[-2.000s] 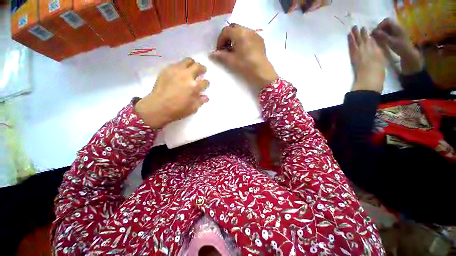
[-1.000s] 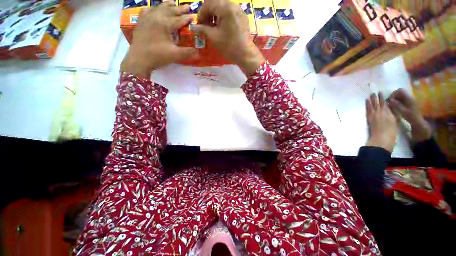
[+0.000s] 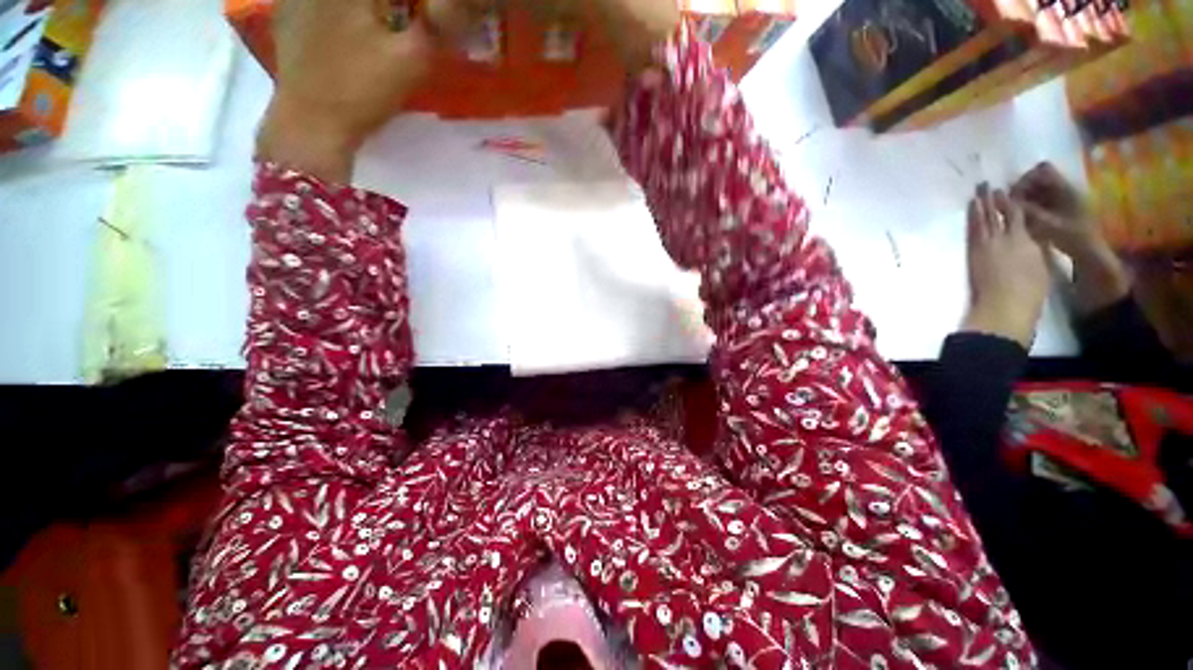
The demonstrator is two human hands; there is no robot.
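Note:
A row of orange product boxes (image 3: pixel 523 81) stands at the top of the picture. My left hand (image 3: pixel 343 72) is over the left part of the row, blurred and cut off by the top edge; its fingertips are unclear. My right hand (image 3: pixel 615 20) is over the right part of the row, mostly cut off by the top edge. Whether either hand grips a box is not visible. A white sheet (image 3: pixel 589 282) lies at the table edge between my forearms. Thin red strips (image 3: pixel 513 148) lie above it.
Dark-faced boxes (image 3: pixel 903 59) stand at the upper right, with yellow-orange boxes (image 3: pixel 1145 190) beyond. Another person's hands (image 3: pixel 1014 255) are at the right. A pale yellow strip (image 3: pixel 124 282) and a white packet (image 3: pixel 151 92) lie at the left, beside another orange box (image 3: pixel 42 85).
My hands went from above the white sheet to the box row, then farther up to the picture's top edge. The view has shifted, and the white sheet is now uncovered.

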